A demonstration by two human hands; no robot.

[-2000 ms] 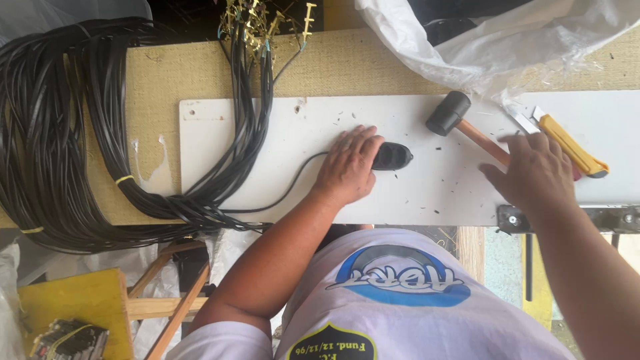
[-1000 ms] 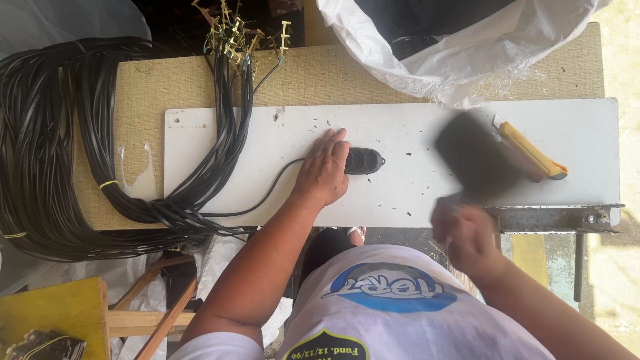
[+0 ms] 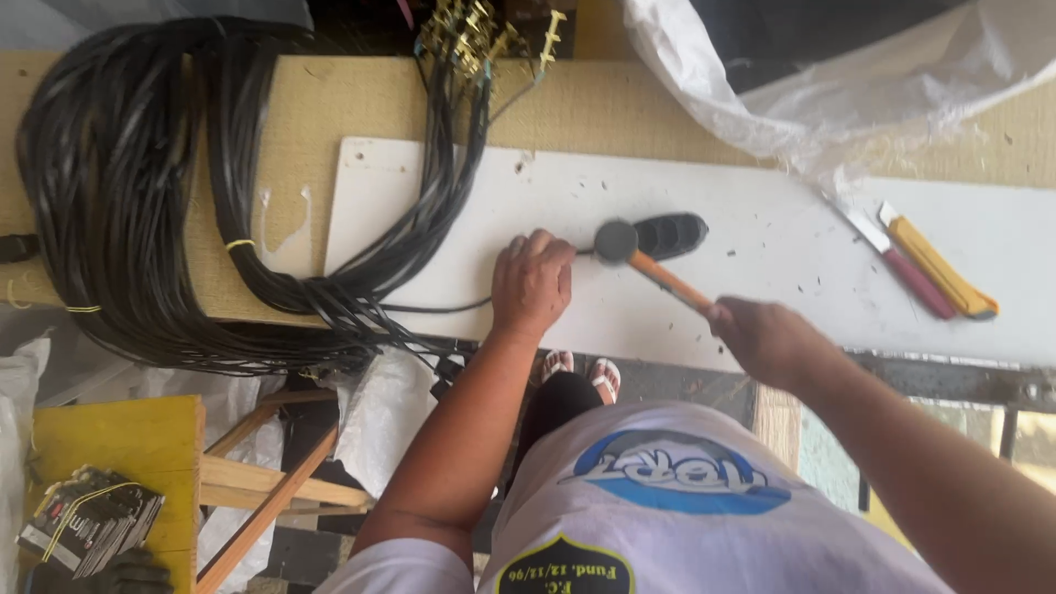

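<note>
A black multi-outlet socket block (image 3: 675, 235) lies on the white board (image 3: 610, 305), its cable running off to the left. My left hand (image 3: 535, 280) rests over that cable, a little left of the block; its fingers are bent and partly hidden. In my right hand (image 3: 763, 334) is the wooden handle of a rubber mallet (image 3: 616, 242), whose black head is over the left end of the block. Whether the head touches it I cannot tell. A bundle of black cables (image 3: 437, 198) with brass contact strips (image 3: 470, 37) at its ends crosses the board's left part.
Coiled black cables (image 3: 124, 190) lie at the left. A yellow utility knife (image 3: 940, 268) and a knife with a dark red handle (image 3: 916, 280) lie at the right. An open white plastic sack (image 3: 767, 124) hangs over the far edge. Below left, a yellow surface (image 3: 115, 429) holds banded cards (image 3: 91, 520).
My left hand has moved left off the socket block onto its cable. My right hand took up the mallet, which lay on the board two seconds ago, and has brought it left to the block.
</note>
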